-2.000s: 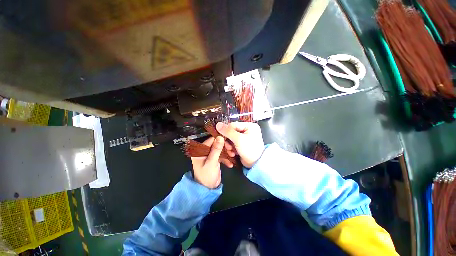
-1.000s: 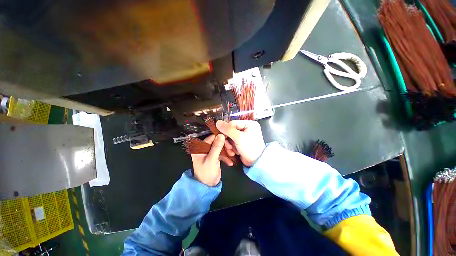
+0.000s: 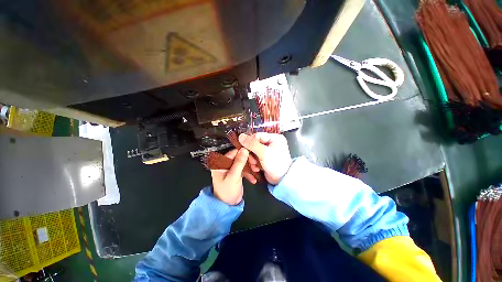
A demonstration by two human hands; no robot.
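Note:
My left hand [image 3: 230, 179] is closed on a bundle of reddish-brown lead wires [image 3: 219, 161], whose ends fan out to the left. My right hand [image 3: 266, 156] touches it and pinches a smaller group of wires [image 3: 234, 139], with the tips pointing up at the crimping applicator [image 3: 220, 113]. The crimping machine [image 3: 137, 49], with a yellow warning triangle, fills the top left. A terminal strip [image 3: 134, 153] shows left of the applicator. Wires with small tips lie on a white tray [image 3: 292, 113] behind my right hand. A wire bundle with dark tips [image 3: 352, 165] lies right of my right forearm.
White-handled scissors [image 3: 380, 79] lie on the dark bench [image 3: 330, 135] at the right. Trays of long brown wires [image 3: 459, 55] stand along the right edge. A grey metal plate [image 3: 52, 175] over white paper [image 3: 112, 165] is at the left. Yellow crates [image 3: 58, 234] stand below.
The applicator and press ram dropped a second ago and are raised again now. The terminal strip's left end has shifted slightly right. Fewer wire tips show above my right fingers than two seconds ago.

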